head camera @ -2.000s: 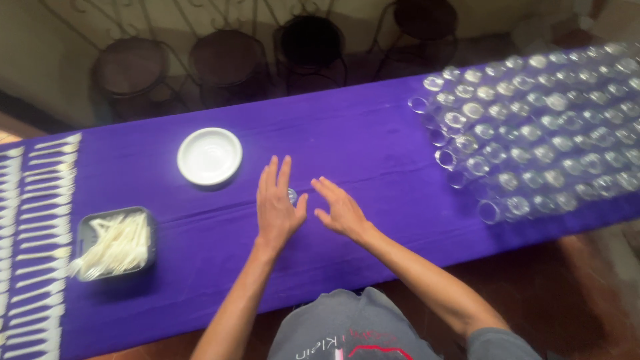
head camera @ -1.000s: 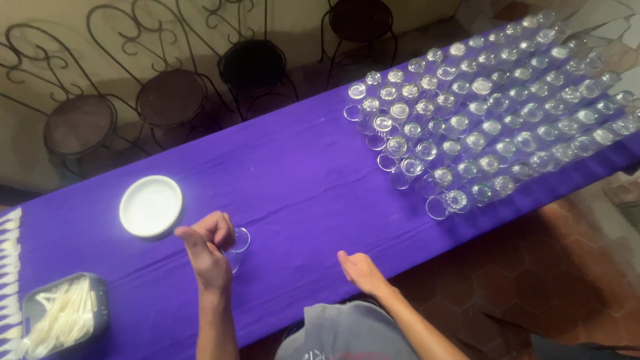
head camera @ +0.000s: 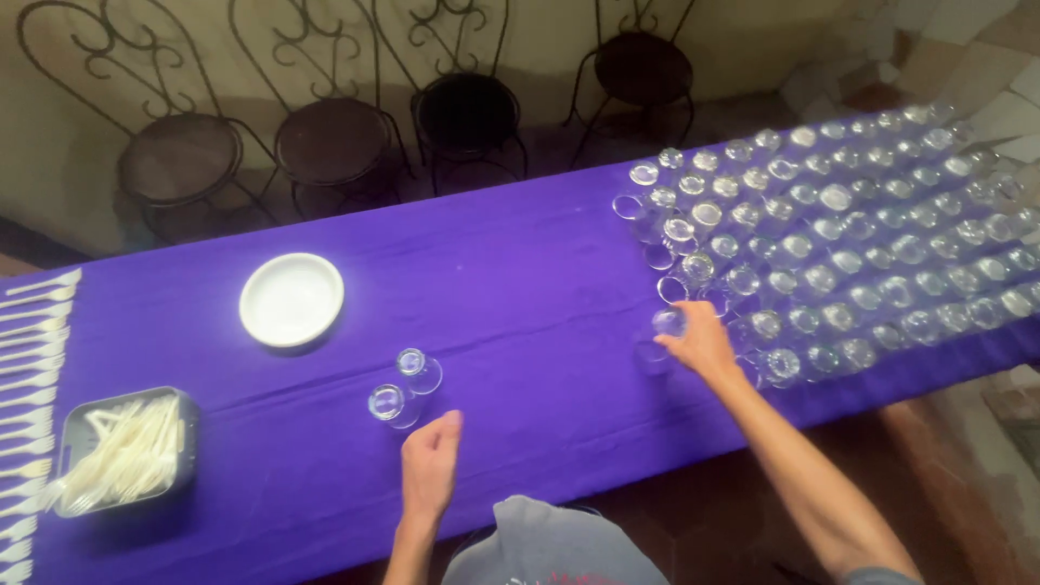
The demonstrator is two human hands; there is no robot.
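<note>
On the table's right part, my right hand (head camera: pixel 700 341) holds a clear drinking glass (head camera: pixel 669 322) at the near left edge of many glasses (head camera: pixel 837 197) in rows, which look upside down. My left hand (head camera: pixel 431 463) is loosely curled above the purple cloth, fingers folded; whether anything is inside cannot be seen. Just beyond it, two upturned glasses, one nearer (head camera: pixel 387 401) and one farther (head camera: pixel 412 361), stand side by side. A stack of white plates or bowls, or a single one (head camera: pixel 292 300), lies farther back on the left.
A dark plastic container (head camera: pixel 188 439) of pale plastic cutlery (head camera: pixel 126 455) stands at the left. White plastic forks (head camera: pixel 32 382) lie in a column at the table's left end. Several metal chairs (head camera: pixel 333 142) with round seats line the wall behind the purple tablecloth (head camera: pixel 520 309).
My right hand has moved right to the rows of glasses and taken hold of one. Two glasses now stand by my left hand, which was at a glass one second ago. The view has shifted.
</note>
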